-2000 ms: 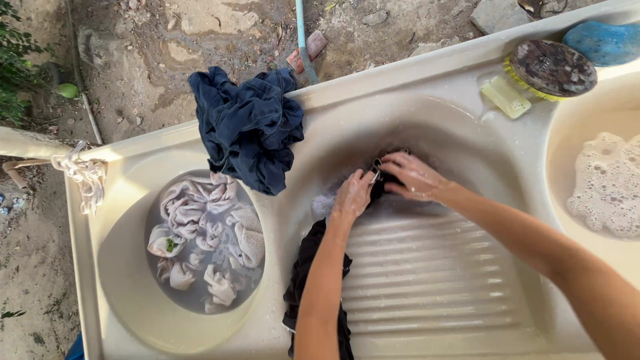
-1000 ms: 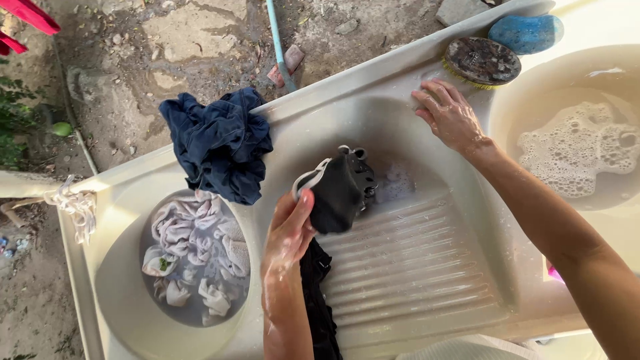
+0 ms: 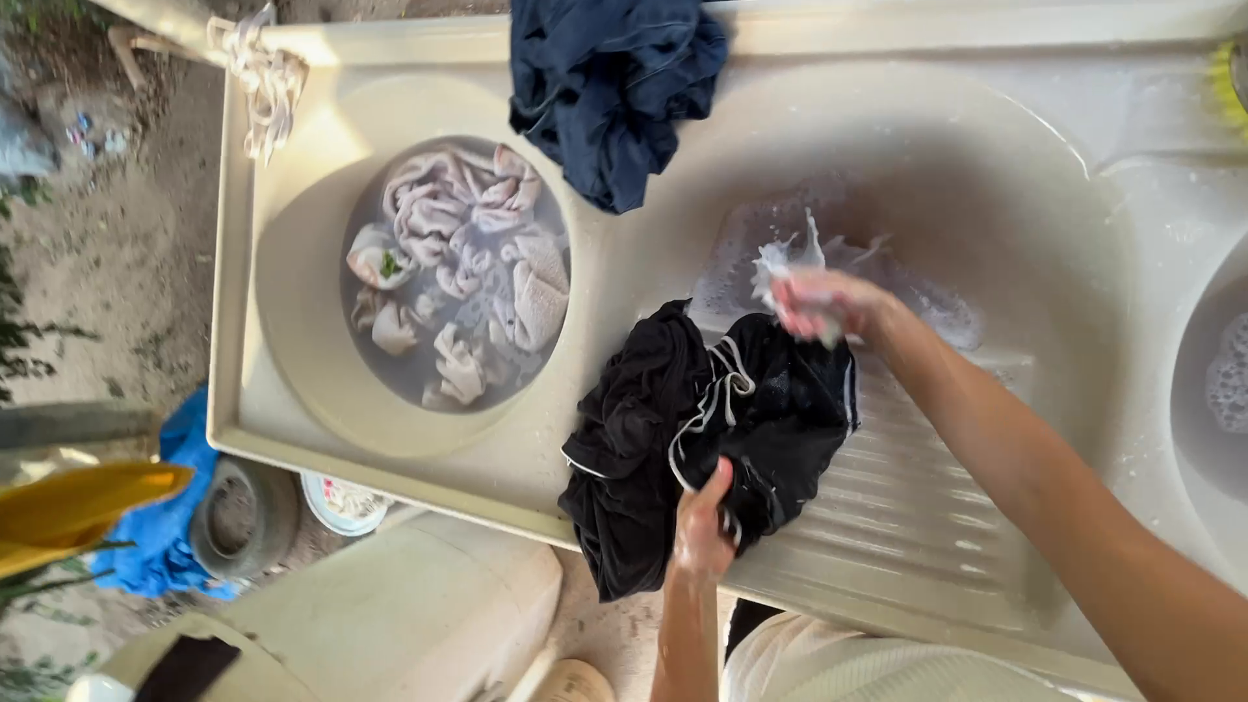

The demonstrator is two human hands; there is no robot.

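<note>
My left hand [image 3: 705,522] grips the lower edge of a black garment with white trim [image 3: 795,419], which lies on the ribbed washboard [image 3: 926,487] of the sink. Just above that garment, my right hand [image 3: 824,304] is blurred amid splashing white suds; whether it holds a soap bar is unclear. Against the washboard garment, on the left, rests another bunched black garment [image 3: 639,439], draped at the basin's front edge. Soapy water [image 3: 926,292] covers the bottom of the middle basin behind the washboard.
Pale laundry [image 3: 458,205] soaks in the round left basin [image 3: 302,292]. A navy garment [image 3: 614,97] hangs over the back rim. Part of a brush with yellow bristles [image 3: 1227,93] shows at the right, above a basin of foamy water [image 3: 1230,375]. Knotted cords [image 3: 268,83] hang at the left corner.
The black garment, held raised a second ago, now lies spread on the washboard. My right hand has left the back rim near the brush for the suds. The view has shifted left.
</note>
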